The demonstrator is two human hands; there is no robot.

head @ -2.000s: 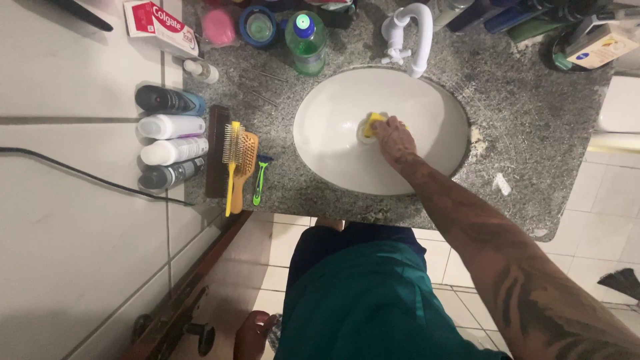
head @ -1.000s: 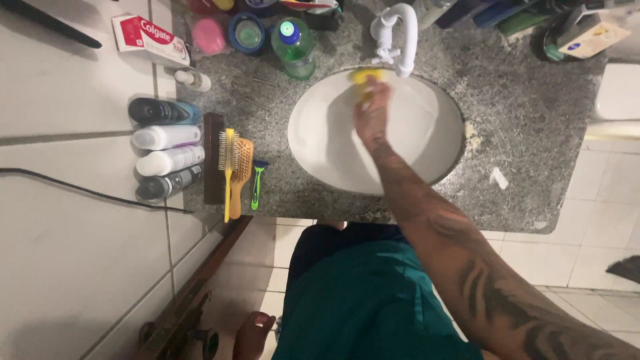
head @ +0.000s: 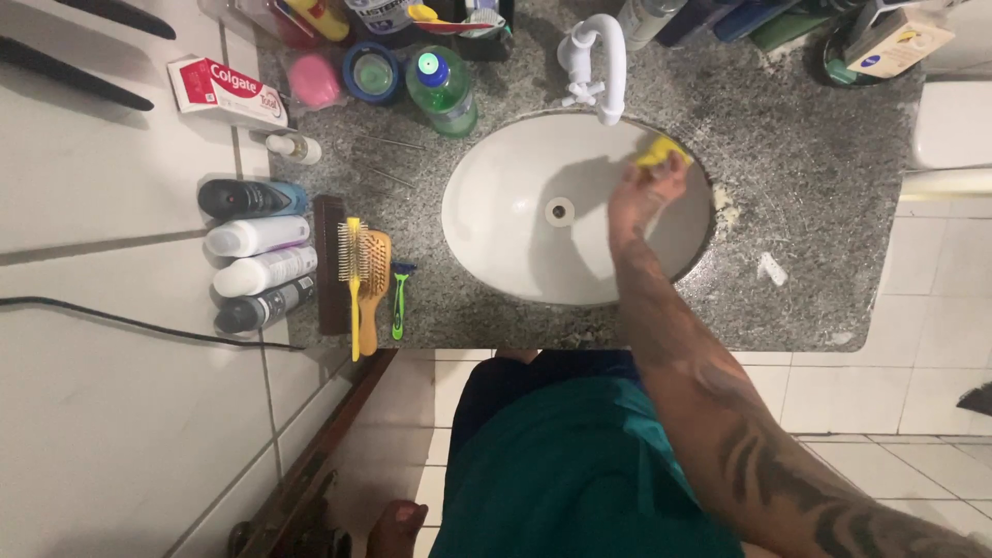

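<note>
My right hand [head: 649, 194] grips a yellow sponge [head: 660, 153] against the upper right inner wall of the oval white sink basin [head: 496, 225]. The drain [head: 559, 211] lies to the left of the hand, in the bottom of the basin. A white plastic faucet [head: 608, 66] reaches over the basin's back edge, up and left of the hand. My left hand [head: 399, 527] hangs low beside my body, below the counter and away from the things on it. It is partly cut off by the bottom edge of the view, and its fingers are not clear.
On the granite counter [head: 806, 194], a green bottle [head: 446, 97] with a blue cap stands near the basin's left rim. A yellow hairbrush [head: 354, 287], a wooden hairbrush [head: 376, 287], a green razor [head: 399, 302] and several spray cans [head: 260, 236] lie left. A toothpaste box [head: 229, 91] sits behind them.
My right hand has moved with the sponge from the drain to the basin's back wall, then right to its upper right wall. The drain is now uncovered. My left hand stays low.
</note>
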